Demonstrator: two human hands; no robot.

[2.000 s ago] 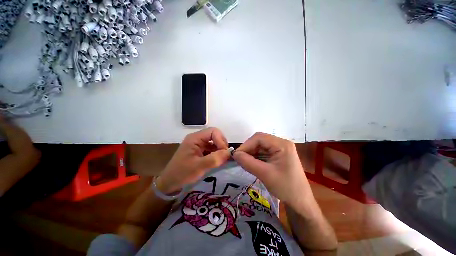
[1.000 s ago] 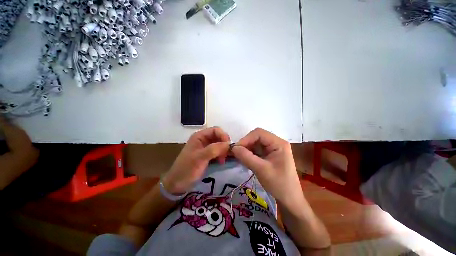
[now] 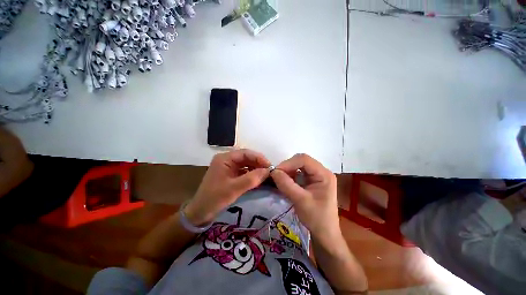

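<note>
My left hand (image 3: 233,178) and my right hand (image 3: 305,187) meet above my lap, just in front of the table edge. Their thumbs and index fingertips pinch a tiny white and dark connector (image 3: 271,169) between them. Thin wires (image 3: 282,214) hang from under my right hand across my grey shirt. The fingers hide most of the connector, so its exact form cannot be told.
A black smartphone (image 3: 223,117) lies on the white table (image 3: 288,92). A pile of harnesses (image 3: 115,43) is at upper left, a green-white box (image 3: 260,17) at the top, a wire bundle (image 3: 490,37) at upper right. Red stools (image 3: 78,199) and neighbours' arms flank me.
The view has shifted and tilted slightly, showing more wires and a red-marked cable at the top right. Both hands stay together with fingertips on the connector; their grip shifts only slightly.
</note>
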